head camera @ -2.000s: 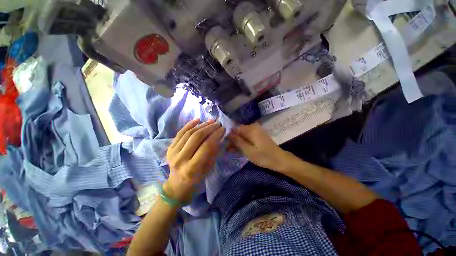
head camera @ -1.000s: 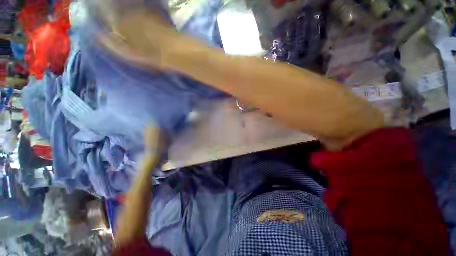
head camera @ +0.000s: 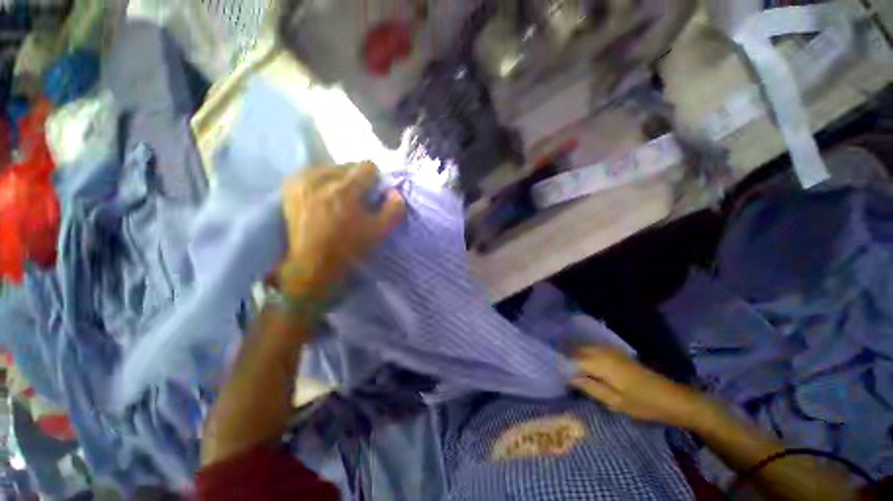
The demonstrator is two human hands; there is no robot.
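Observation:
A light blue striped cloth panel [head camera: 441, 313] stretches from the bright needle area of the overlock machine [head camera: 578, 98] down to the lap. My left hand [head camera: 338, 230] grips its upper part beside the needle area; the hand is blurred. My right hand [head camera: 622, 382] pinches the panel's lower right edge above the apron. More light blue cloth [head camera: 230, 235] hangs to the left of my left hand. Lamp glare hides the presser foot and where the cloth meets it.
A heap of blue garments [head camera: 117, 284] and a red bag [head camera: 27, 205] are at left. Printed label strip [head camera: 627, 171] and white tape [head camera: 788, 108] lie on the table [head camera: 578, 240] at right. Blue pieces [head camera: 803, 294] are piled below them at far right.
One second ago my right arm reached across to the left heap; now it is back at lower right, holding the panel. My left hand has risen to the needle area with cloth.

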